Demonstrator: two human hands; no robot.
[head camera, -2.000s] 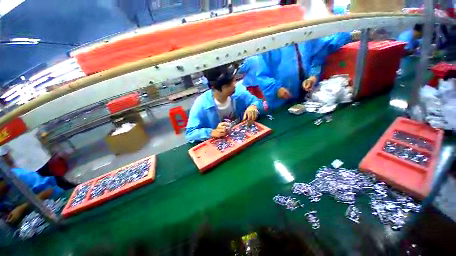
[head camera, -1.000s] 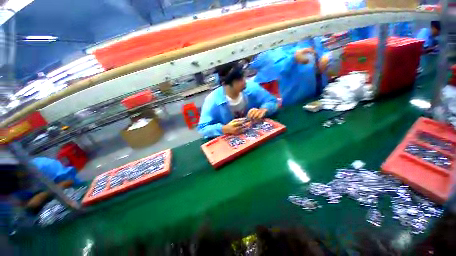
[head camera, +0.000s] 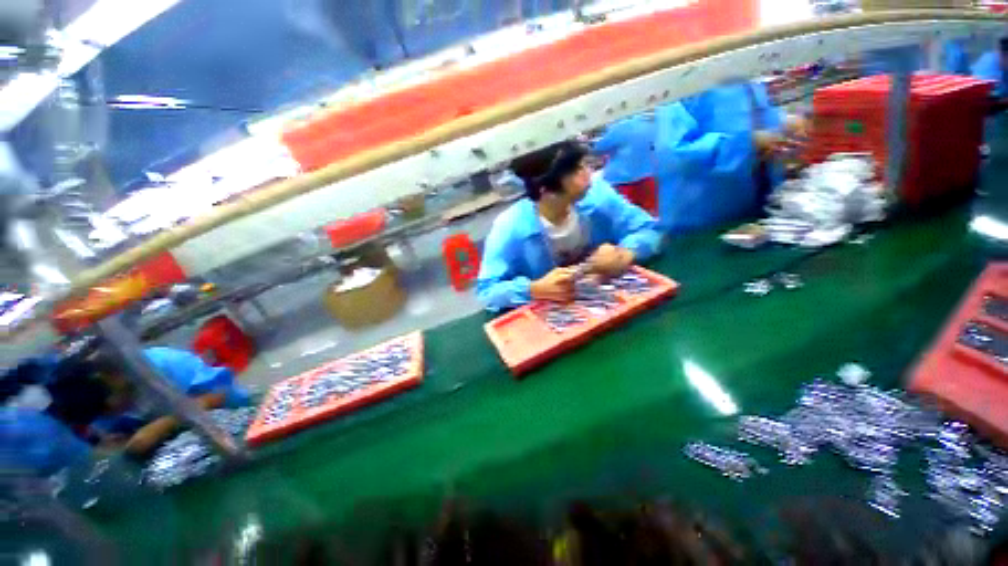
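Observation:
A loose pile of small silver metal parts (head camera: 857, 426) lies on the green belt (head camera: 553, 426) at the near right, with a small pale square (head camera: 852, 375) at its far edge. An orange-red compartment tray (head camera: 962, 370) is cut off by the right edge, with parts in its sections. Neither of my hands can be made out. A dark, blurred strip runs along the bottom edge, and I cannot tell what it is.
A person in blue (head camera: 564, 238) works over a tray (head camera: 520, 345) across the belt. Another filled tray (head camera: 335, 389) lies left of it. A white heap (head camera: 829, 201) and red crates (head camera: 945, 133) stand at the far right. A metal post (head camera: 171, 387) and overhead rail (head camera: 387, 157) cross the view.
The view has swung left, so the belt, trays and pile sit further right in the picture. The near right tray is now cut off. More of the people at the left shows.

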